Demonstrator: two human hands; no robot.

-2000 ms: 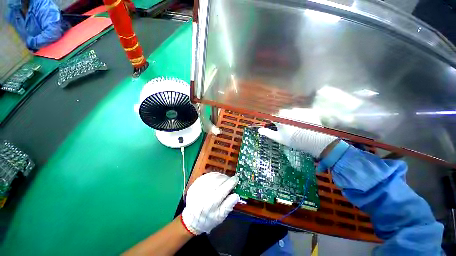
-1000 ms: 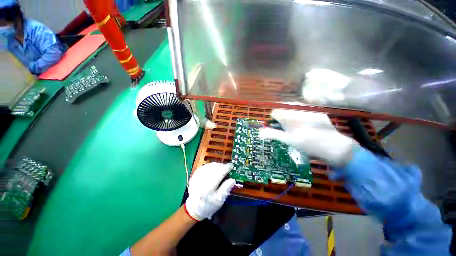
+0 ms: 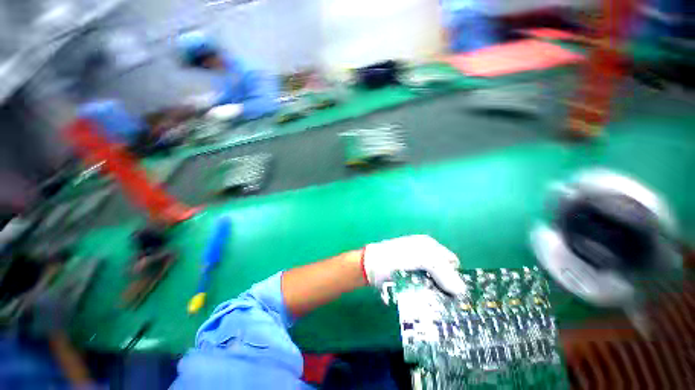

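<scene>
My left hand (image 3: 415, 263), in a white glove with a red cuff edge, grips the upper left edge of a green circuit board (image 3: 484, 327). The board is at the lower right of the view, over the green mat's near edge, and its component side with many parts faces up. Its lower end is cut off by the frame. My right hand is not in view. The picture is blurred.
A white fan (image 3: 606, 232) stands right of the board, beside the slotted orange-brown tray (image 3: 636, 358). A blue tool with a yellow end (image 3: 211, 263) lies on the green mat. Boards sit on the grey conveyor (image 3: 305, 156). Orange-red ducts (image 3: 126, 175) and blue-clad people are beyond.
The view has swung left. My left hand has lifted the board off the slotted tray and moved it left past the fan. My right hand has gone out of view.
</scene>
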